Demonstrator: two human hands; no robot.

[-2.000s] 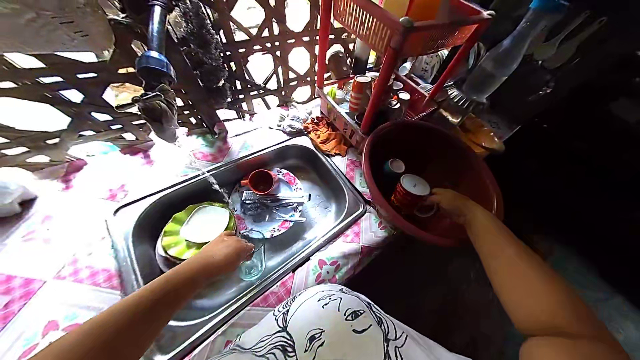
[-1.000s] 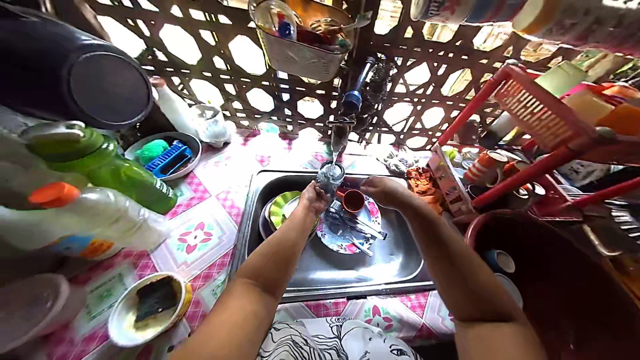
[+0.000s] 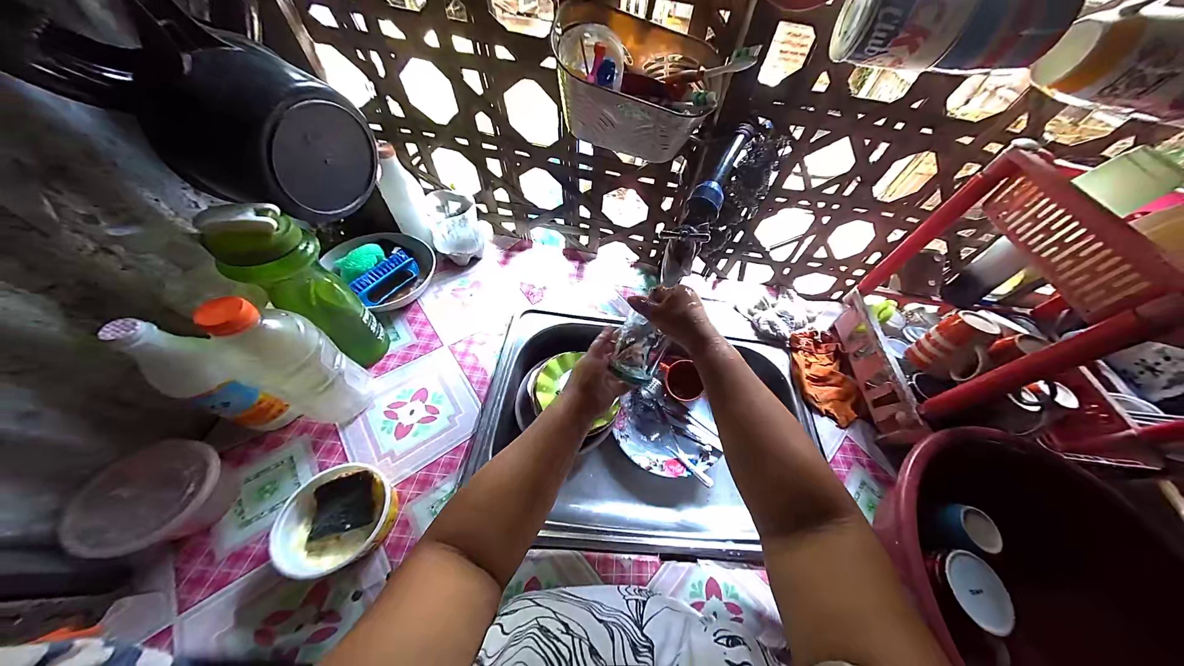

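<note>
Both hands are at a clear drinking glass (image 3: pixel 636 350) above the stainless steel sink (image 3: pixel 638 520), beneath the faucet (image 3: pixel 708 199). My left hand (image 3: pixel 597 375) grips the glass near its base. My right hand (image 3: pixel 680 316) is at the upper end of the glass; whether its fingers are inside or around the rim cannot be told. Below, in the sink, are a flowered plate (image 3: pixel 652 451) with metal cutlery (image 3: pixel 694 427) on it, a red-brown mug (image 3: pixel 684 380) and a green bowl (image 3: pixel 553 375) stacked on other dishes.
A dark red basin (image 3: pixel 911 518) with mugs (image 3: pixel 979 592) stands at the right, below a red dish rack (image 3: pixel 1008 370). An orange cloth (image 3: pixel 825 377) lies beside the sink. Plastic bottles (image 3: pixel 301 356), a white tub with a dark sponge (image 3: pixel 280 546) and a bowl with a blue brush (image 3: pixel 432 268) are at the left.
My right hand was in the red basin two seconds ago and is now at the glass over the sink. My left hand has raised the glass toward the faucet. The view has swung left.
</note>
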